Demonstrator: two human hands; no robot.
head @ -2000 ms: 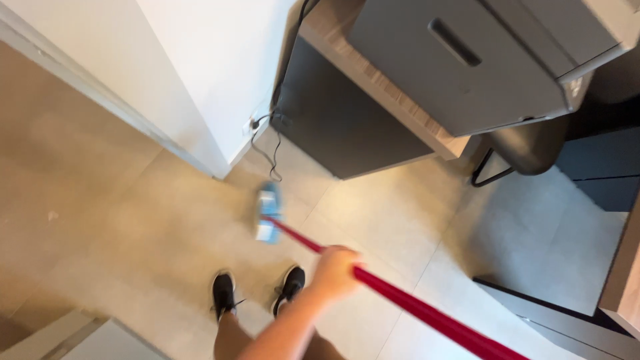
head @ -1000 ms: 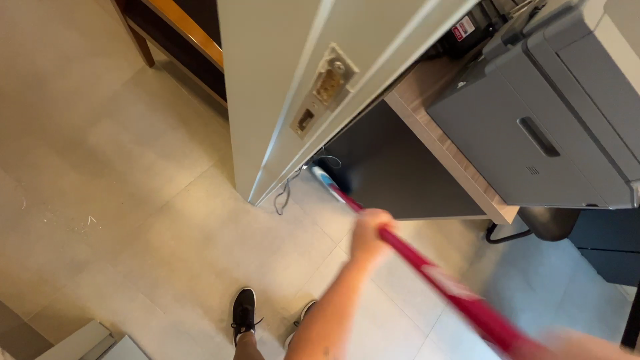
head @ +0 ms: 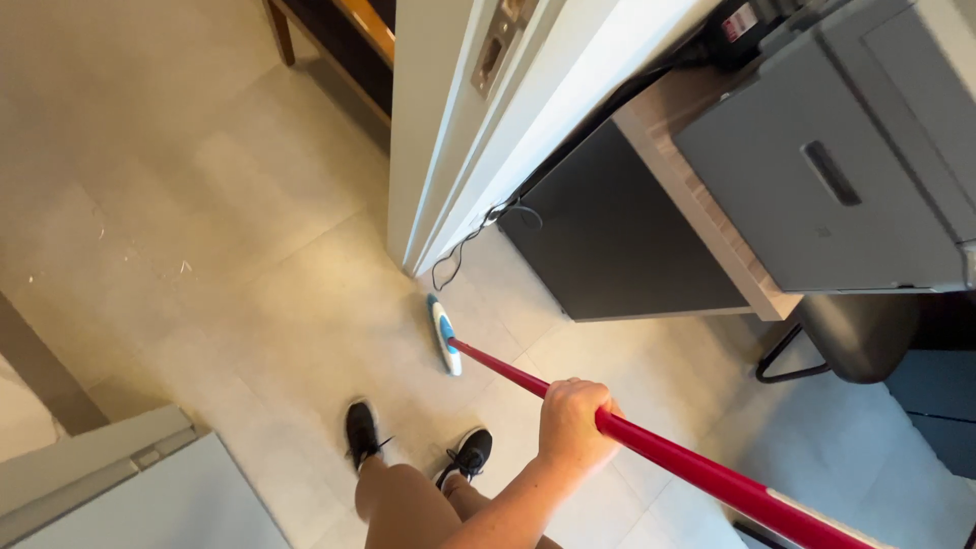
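My left hand (head: 579, 423) is closed around the red handle (head: 686, 454) of a broom, partway along it. The handle runs from the lower right corner down to a white and blue broom head (head: 444, 335), which is on the tiled floor just in front of my shoes, near the foot of the door frame. Dark bristles show along its far side. A thin black cable (head: 456, 259) lies looped on the floor just beyond the head. My right hand is out of view; the upper end of the handle is cut off by the frame's edge.
A grey printer (head: 816, 175) stands on a wood-edged cabinet (head: 625, 236) at the right, with a dark chair (head: 862, 343) below. The door frame (head: 435, 137) rises ahead. Small white debris (head: 185, 267) lies on the floor at left. A pale panel (head: 152, 496) is at lower left.
The broom head has moved from beside the cabinet and cable back toward my shoes. My right hand, partly seen at the lower right one second ago, is now out of view.
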